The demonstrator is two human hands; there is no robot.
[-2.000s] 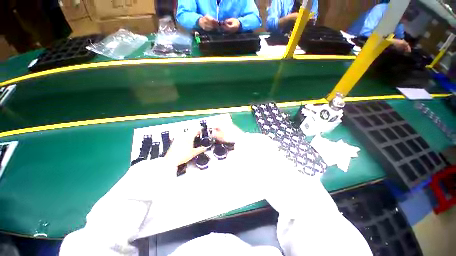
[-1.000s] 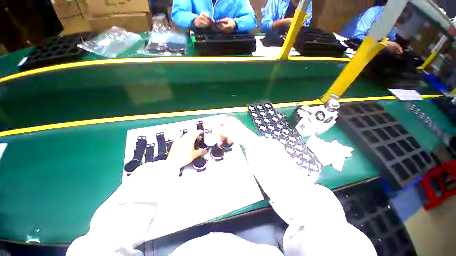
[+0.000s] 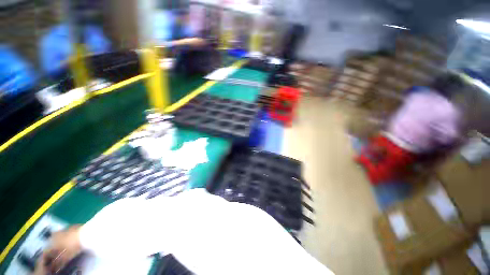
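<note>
The view is blurred and turned to the right. My right hand is at the lower left, over the white work mat. Dark watches lie at and beside my fingers; I cannot tell whether the hand grips one. Some skin at the bottom left edge may belong to my left hand, but it is too blurred to tell. The film sheet with rows of discs lies beyond my right sleeve. A crumpled white wipe lies beside a white box.
An empty black compartment tray lies on the green bench by the yellow post. A filled black tray stands lower, beside the bench. A red stool stands beyond. A person in pink sits at right near cartons.
The view has swung far to the right, so the mat and hands have moved to the lower left. The aisle, cartons and person in pink have come into view.
</note>
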